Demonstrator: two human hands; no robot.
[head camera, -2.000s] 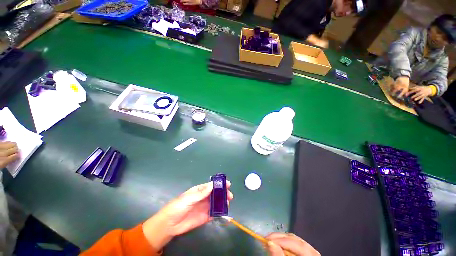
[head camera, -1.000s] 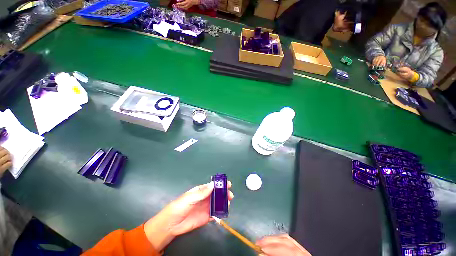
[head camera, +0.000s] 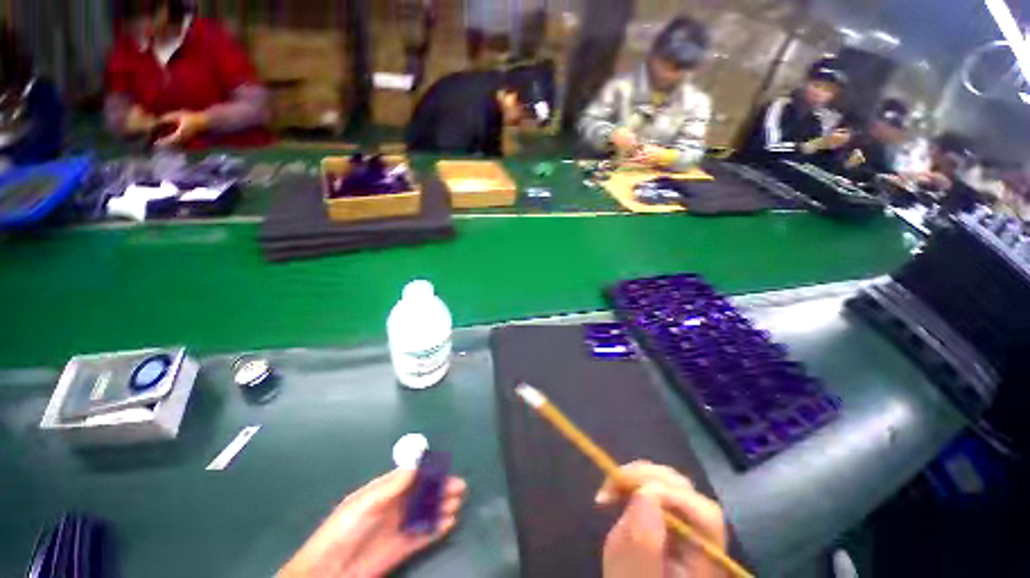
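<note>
My left hand (head camera: 367, 525) holds a dark purple oblong housing (head camera: 427, 492) between thumb and fingers, upright and slightly tilted. My right hand (head camera: 661, 517) holds a thin yellow-orange brush (head camera: 582, 443), its pale tip pointing up and left above the black foam mat (head camera: 553, 485), away from the housing. A small white disc (head camera: 410, 450) lies just behind the housing, partly covered by it. A white bottle (head camera: 419, 336) stands upright behind the disc. The picture is somewhat blurred.
Two housings (head camera: 610, 341) lie on the mat's far right beside a full parts tray (head camera: 723, 367). At left are a white open box (head camera: 122, 393), a small round jar (head camera: 253, 375), a white strip (head camera: 234, 447) and dark housings (head camera: 70, 548). Several people sit across the bench.
The view has turned right and up. The brush tip has left the housing's lower end and is now raised over the mat. The left hand still holds the housing, now nearer the disc.
</note>
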